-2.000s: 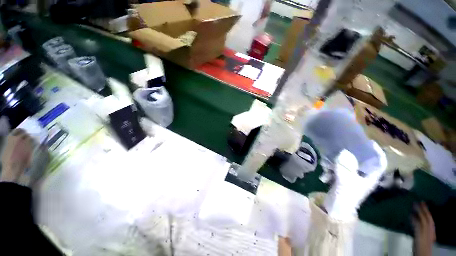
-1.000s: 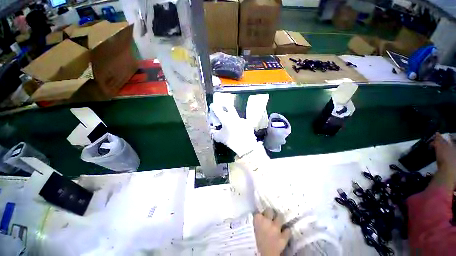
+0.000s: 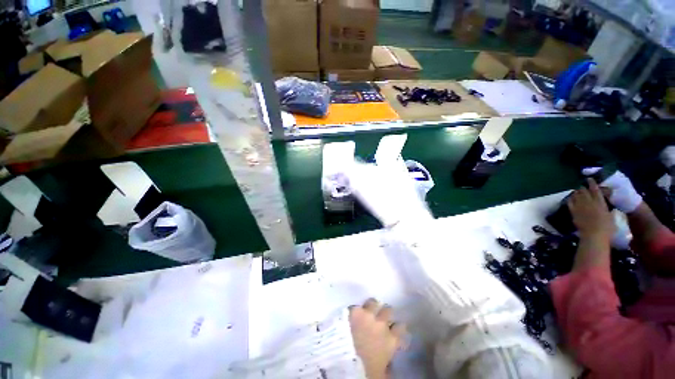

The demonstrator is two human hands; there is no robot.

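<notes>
My right hand [image 3: 381, 194], in a white glove, is blurred and reaches over the green belt. Its fingers are at the top of an open black retail box [image 3: 339, 210] with raised white flaps. I cannot tell if they grip it. A second box's white flap [image 3: 390, 149] stands behind the glove. A bagged unit [image 3: 420, 178] stands beside it, partly hidden by the glove. My left hand [image 3: 376, 337] is bare, low over the white bench near my right sleeve. Its fingers look bent; what they hold, if anything, is hidden.
A taped post [image 3: 255, 159] rises left of my hands. A bagged unit [image 3: 172, 232] and open boxes are farther left. Another open box [image 3: 477, 163] stands on the belt at right. Black cables [image 3: 529, 277] lie near a person in red sleeves [image 3: 585, 318], whose hands are over the bench edge.
The view has shifted right. The black box by my right hand now shows left of the glove, which covers more of the bagged unit. The neighbour's hands have come farther into view.
</notes>
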